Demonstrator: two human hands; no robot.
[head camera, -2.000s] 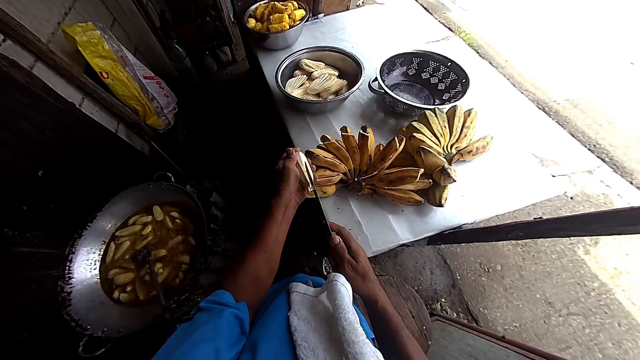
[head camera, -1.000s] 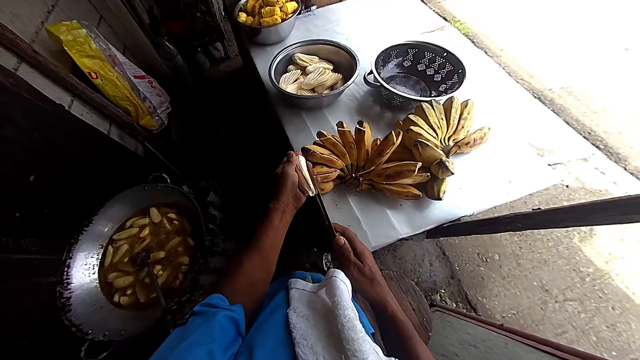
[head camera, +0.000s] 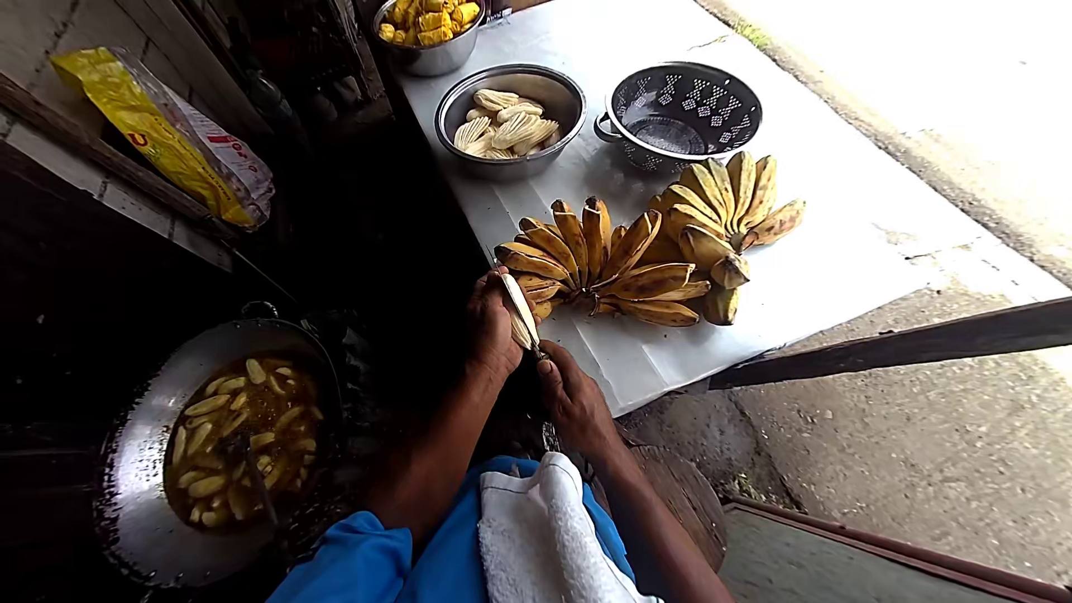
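My left hand (head camera: 496, 322) holds a peeled banana (head camera: 521, 311) at the table's near left edge. My right hand (head camera: 578, 398) grips a knife (head camera: 537, 350), whose blade lies along the banana; much of the blade is hard to make out. Just beyond my left hand is a bunch of ripe bananas (head camera: 590, 268), with a second bunch (head camera: 729, 209) behind it to the right. Peeled bananas with sliced, fanned flesh (head camera: 512, 126) lie in a steel bowl (head camera: 511, 167). A dark perforated colander (head camera: 682, 117) with a side handle stands right of that bowl.
A wide wok (head camera: 138, 486) at lower left holds banana pieces in bubbling oil, with a utensil resting in it. Another steel bowl (head camera: 435, 59) with yellow pieces stands at the table's far corner. A yellow plastic bag (head camera: 151, 134) lies at upper left. A wooden beam (head camera: 904, 342) extends right.
The knife blade, earlier seen extending down from the banana toward my right hand, now lies against the banana. My right hand has moved up closer to my left hand.
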